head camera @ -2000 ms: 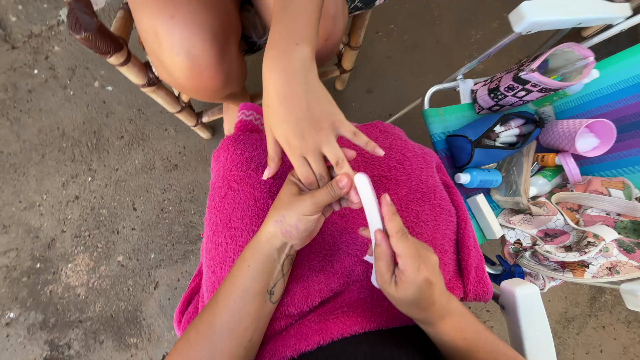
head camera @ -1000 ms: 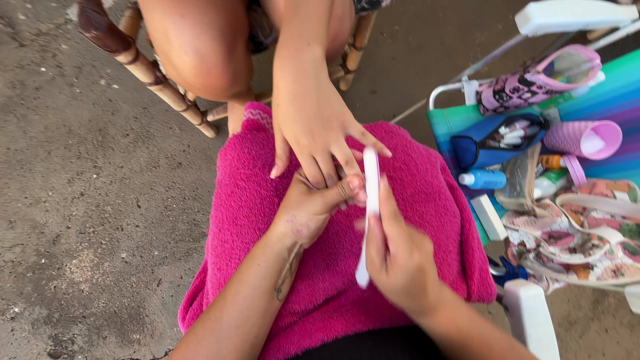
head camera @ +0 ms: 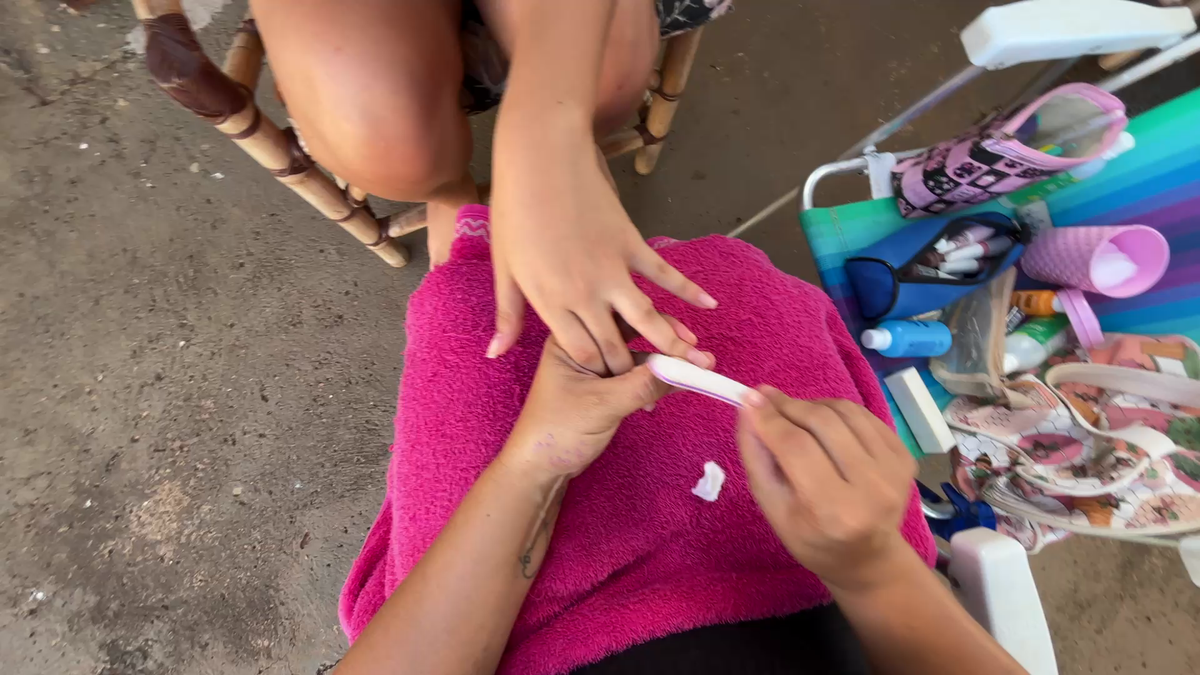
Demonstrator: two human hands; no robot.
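Observation:
My left hand (head camera: 586,403) grips a finger of another person's hand (head camera: 567,244), which reaches in from the top with its other fingers spread. Between the fingertips and thumb of my right hand (head camera: 825,478) is a white nail file (head camera: 701,379) with a purple edge. Its far end lies against the tip of the held finger, beside my left thumb. Under the hands a magenta terry towel (head camera: 469,450) covers my lap. A small white scrap (head camera: 710,481) lies on the towel, left of my right hand.
At the right, a striped folding chair (head camera: 834,225) holds a blue pencil case (head camera: 891,272), a pink patterned pouch (head camera: 984,169), a pink cup (head camera: 1078,255), a blue bottle (head camera: 907,338), a white block (head camera: 920,410) and a floral bag (head camera: 1031,459). The person's bamboo chair (head camera: 272,141) stands ahead.
The nail file has turned from nearly upright to slanting down to the right, its tip now at the held finger. The white scrap on the towel now shows.

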